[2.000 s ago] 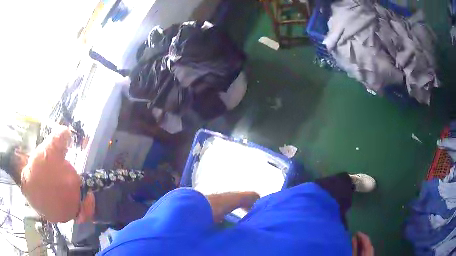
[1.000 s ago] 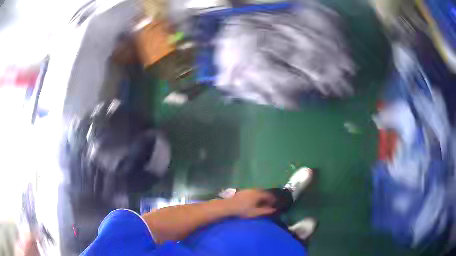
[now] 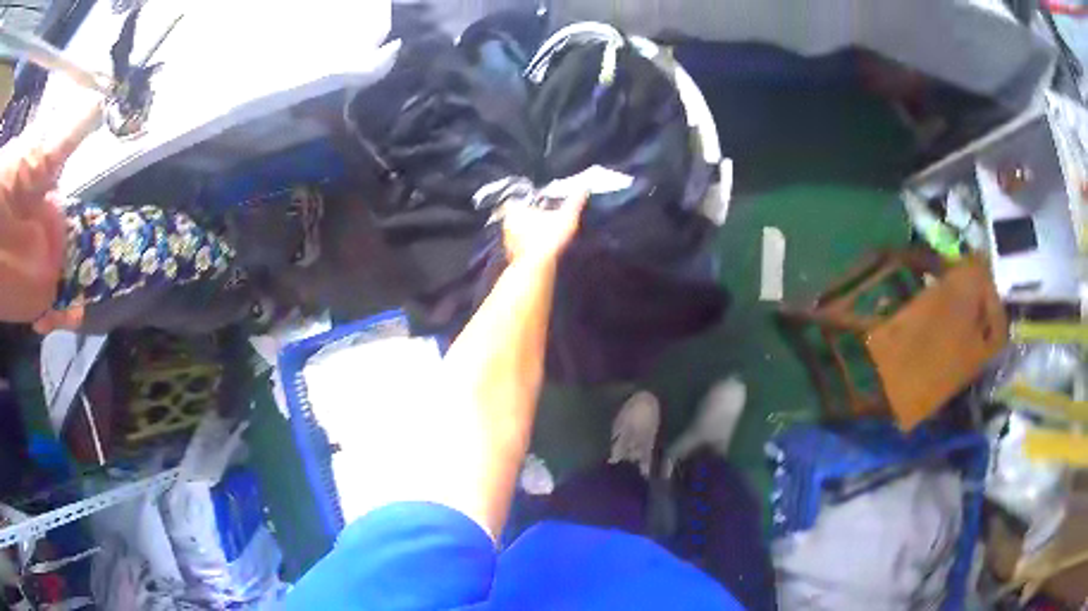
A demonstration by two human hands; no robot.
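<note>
A large heap of black garment pieces lies in front of me, at the upper middle. A thin pale cloth strip shows at the middle of it, and the dark cloth gathers around this place. My left hand reaches forward over the heap with its fingers closed on the pale strip; how far the strip runs around the bundle is hidden. My right hand is out of the picture.
A white-covered table and another person's arm are at the left. A blue crate with white cloth is below them. At the right are a wooden stool and a blue crate holding grey cloth. My shoes are at the bottom middle.
The view has turned and the black heap is now straight ahead. My left hand has moved from near my body to the heap and taken hold of the pale strip.
</note>
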